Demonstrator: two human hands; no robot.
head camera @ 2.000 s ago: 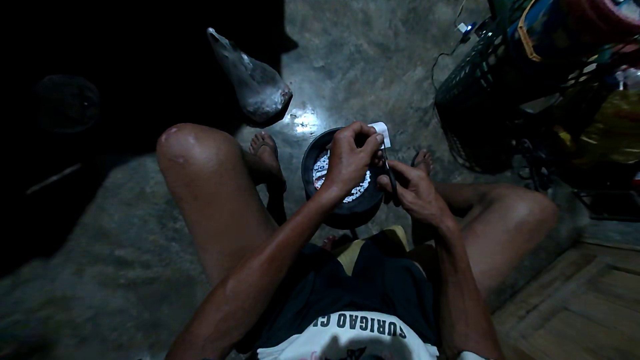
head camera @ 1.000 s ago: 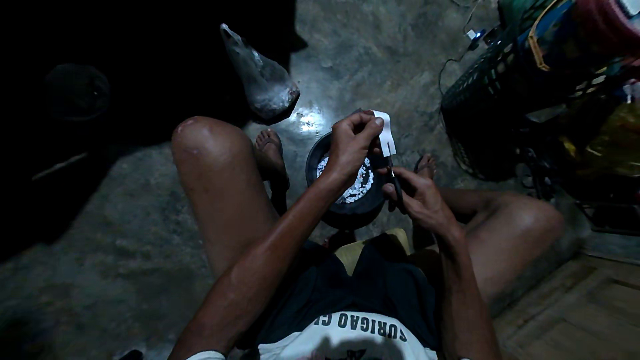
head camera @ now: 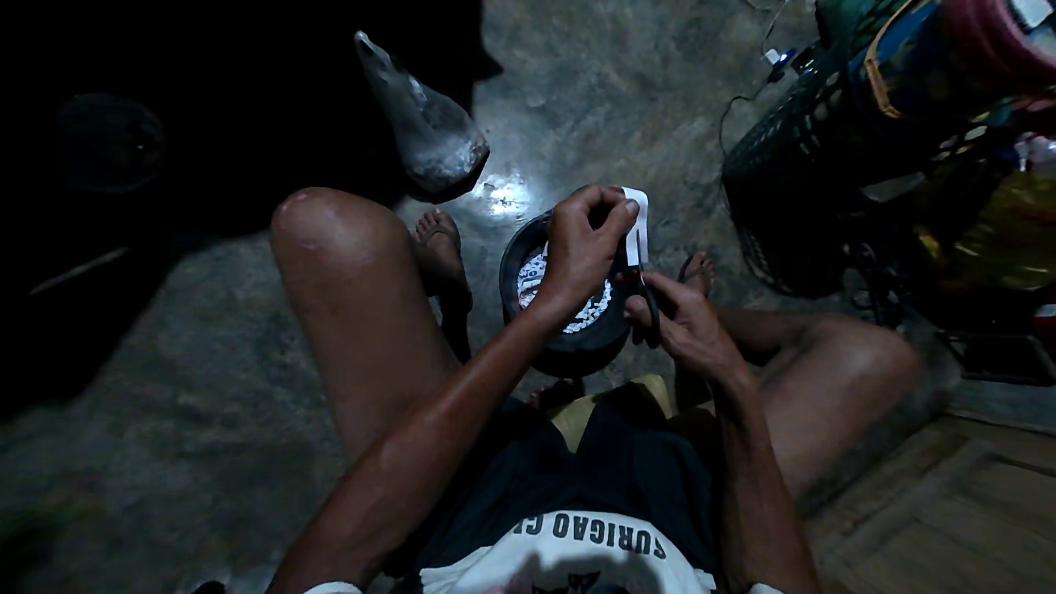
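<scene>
My left hand [head camera: 587,239] pinches a white strip [head camera: 636,223], probably paper, between thumb and fingers, above a dark round container [head camera: 577,359]. Small white pieces [head camera: 591,313] lie inside the container, partly hidden by my left hand and wrist. At the container's right side, my right hand [head camera: 681,318] grips dark-handled scissors [head camera: 650,301]. Their blades point up at the lower end of the strip; how far apart the blades are cannot be made out.
A tied clear plastic bag [head camera: 429,132] with contents sits on the concrete floor beyond my left foot. Dark green perforated baskets [head camera: 792,148] stand at the upper right, near a cable. A wooden panel [head camera: 957,503] lies at the lower right. My knees flank the container.
The white strip shows more fully beside my left fingers than two seconds ago. Both hands stay over and beside the container, still holding the strip and scissors.
</scene>
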